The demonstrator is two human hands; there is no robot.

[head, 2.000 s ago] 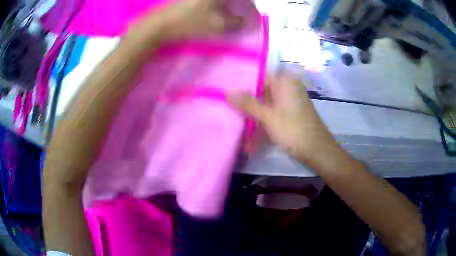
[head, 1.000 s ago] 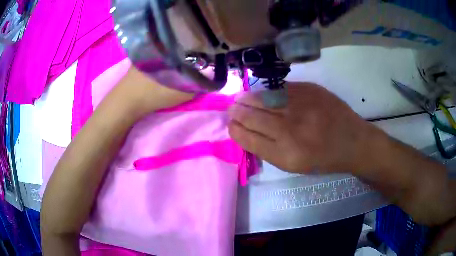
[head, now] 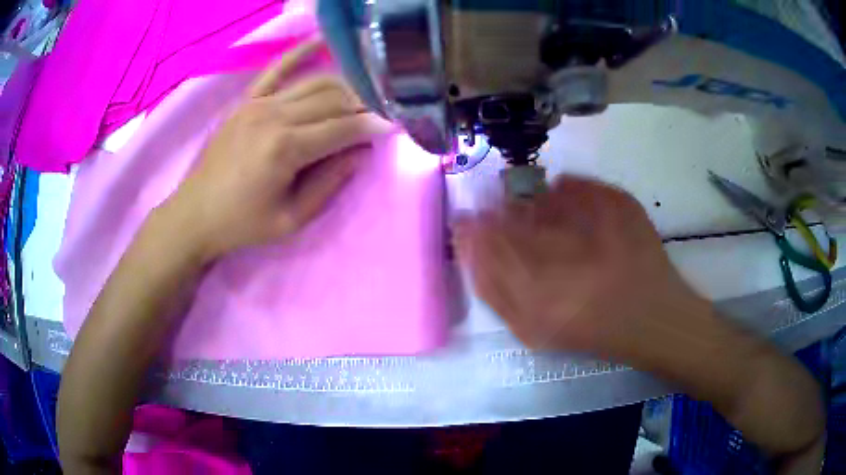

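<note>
The garment panel [head: 343, 288] lies pale side up on the table, left of the needle area, its right edge running towards me. My left hand [head: 278, 162] rests on the panel with fingers spread and slightly curled. My right hand [head: 566, 269] is blurred, just right of the panel's edge, below the grey knob; its fingertips are unclear and I cannot tell whether they touch the cloth. The cream sewing machine [head: 603, 70] with "JACK" lettering stands above, its light glaring at the panel's edge. The head partly hides the needle area.
Scissors [head: 788, 241] with green and yellow handles lie at the right of the table. Vivid pink cut pieces [head: 111, 83] lie at the upper left. A printed ruler strip [head: 306, 374] runs along the front edge. Pink fabric [head: 185, 445] hangs below it, and a blue basket [head: 705, 436] is at lower right.
The panel has shifted up and lies flatter; the vivid strips across it no longer show. My left hand has come out from behind the machine head onto the cloth. My right hand has moved slightly down.
</note>
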